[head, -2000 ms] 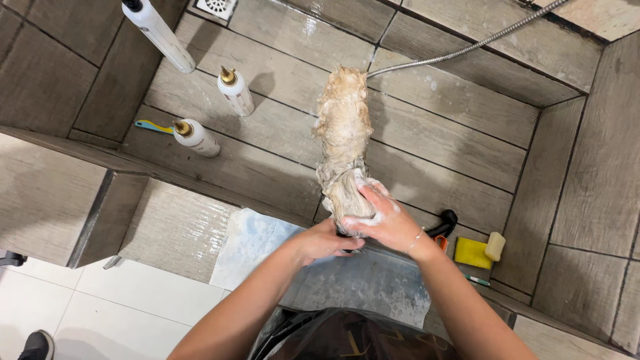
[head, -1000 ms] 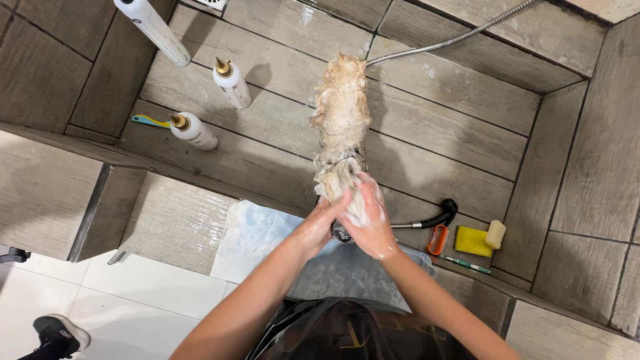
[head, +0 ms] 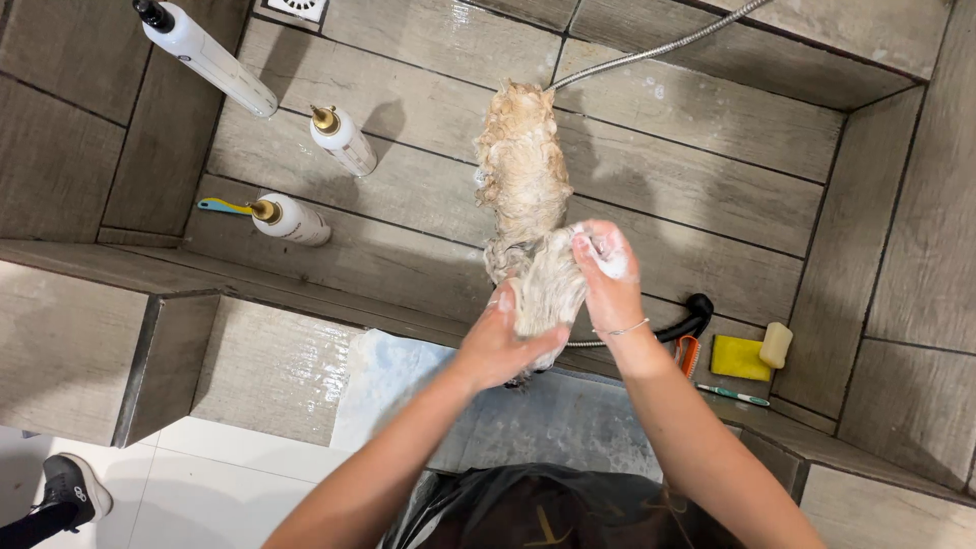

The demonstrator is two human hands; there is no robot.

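Observation:
A small dog with wet, light tan fur (head: 526, 164) stands in the tiled basin, its head end toward me. Its head and ear fur (head: 550, 286) is whitish with lather. My left hand (head: 509, 335) lies against the left and lower side of the head, fingers spread. On the right, my right hand (head: 610, 267) is curled with white foam in it and its fingertips meet a lock of the ear fur; how firmly it grips is unclear. The dog's face is mostly hidden.
Left in the basin stand a tall white bottle (head: 217, 65), two gold-capped bottles (head: 347, 145) and a blue-yellow handle (head: 223, 206). Right are a black shower head (head: 690, 316), orange brush (head: 688, 354), yellow sponge (head: 740, 357), soap bar (head: 776, 345) and toothbrush (head: 732, 394). A person's shoe (head: 72, 492) shows lower left.
My hands were close together on the dog's head a second ago; now they are apart, the right one raised to the upper right side of the head fur.

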